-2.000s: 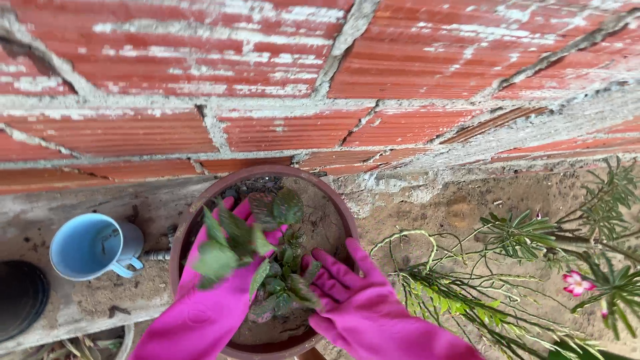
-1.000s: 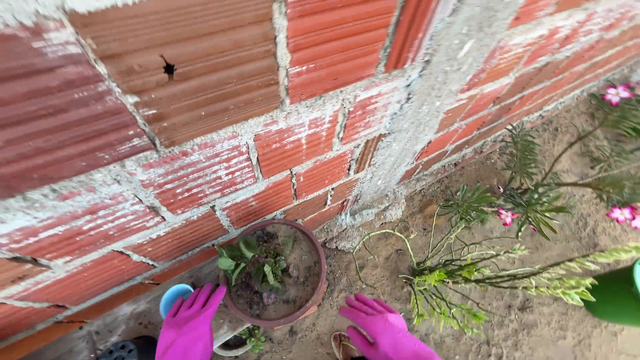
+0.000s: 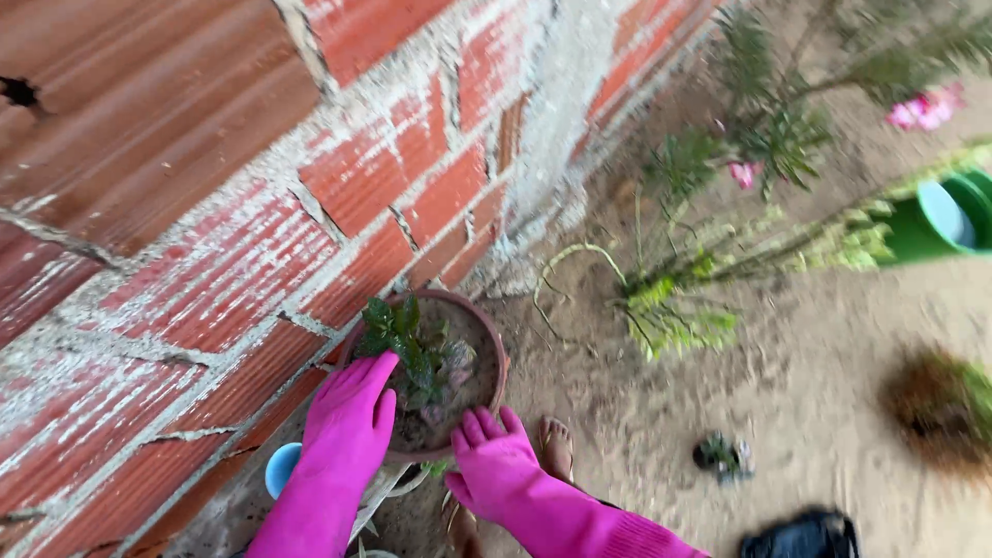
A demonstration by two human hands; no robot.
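Observation:
A round reddish-brown plant pot (image 3: 502, 372) filled with soil stands against the brick wall. Leafy green plants (image 3: 411, 341) grow on its left side. My left hand (image 3: 353, 411), in a pink rubber glove, is over the pot's left rim, its fingertips close beside the leaves; whether they touch is unclear. My right hand (image 3: 494, 465), gloved the same, is at the pot's lower right rim with the fingers slightly apart and nothing seen in it. Left of my left forearm a light blue mug (image 3: 282, 470) is partly hidden.
A brick wall (image 3: 356, 178) runs diagonally along the left. Flowering plants (image 3: 783, 147) and a leafy branching plant (image 3: 674, 310) stand on sandy ground. A green bucket (image 3: 903, 232) is at the right, a small potted plant (image 3: 725, 456) and black container (image 3: 802, 535) lower right. Two sandalled feet (image 3: 556, 446) show below.
Two seconds ago both hands were among the leaves inside the pot; one second ago they were apart, outside its rim. Now they are back at the pot. The view has swung considerably.

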